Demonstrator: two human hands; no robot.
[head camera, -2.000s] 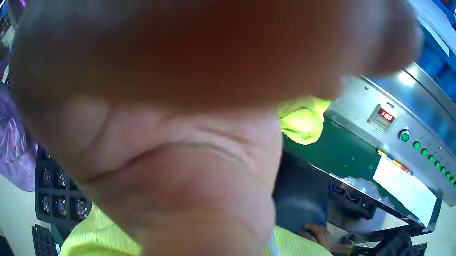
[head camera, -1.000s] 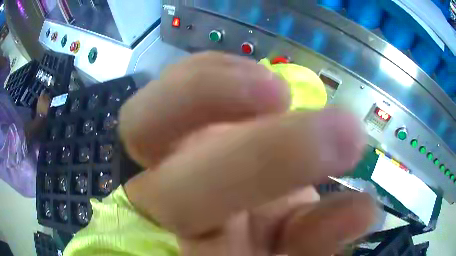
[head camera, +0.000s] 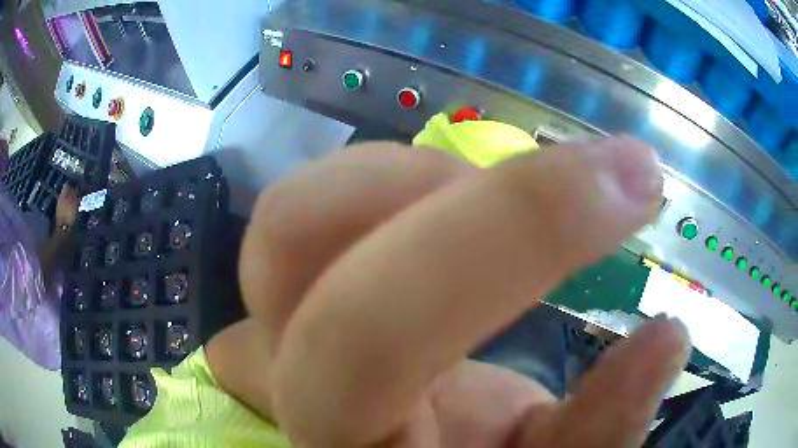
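Observation:
My right hand (head camera: 437, 262) fills the middle of the view, very close to the camera and blurred. Its fingers point right, the thumb is apart below them, and nothing shows between them. My left wrist (head camera: 241, 359) comes out of a yellow sleeve (head camera: 206, 411) at lower left; the left hand is hidden behind the right. A black compartment tray (head camera: 214, 262) is beside that wrist, with dark glossy round assemblies (head camera: 178, 286) in its pockets and a white label. Whether the left hand touches the tray is hidden.
A brushed-steel control panel (head camera: 376, 114) with green and red buttons crosses behind, under blue cups (head camera: 682, 52). Yellow cloth (head camera: 481, 142) lies on its edge. White paper (head camera: 700, 319) and pens are at right. A white machine (head camera: 184, 131), a person's hand (head camera: 66, 210) and other black trays (head camera: 83, 144) are at left.
My right hand has turned from an open palm covering the view to curled fingers pointing right. The black tray and the control panel's left part have come into sight.

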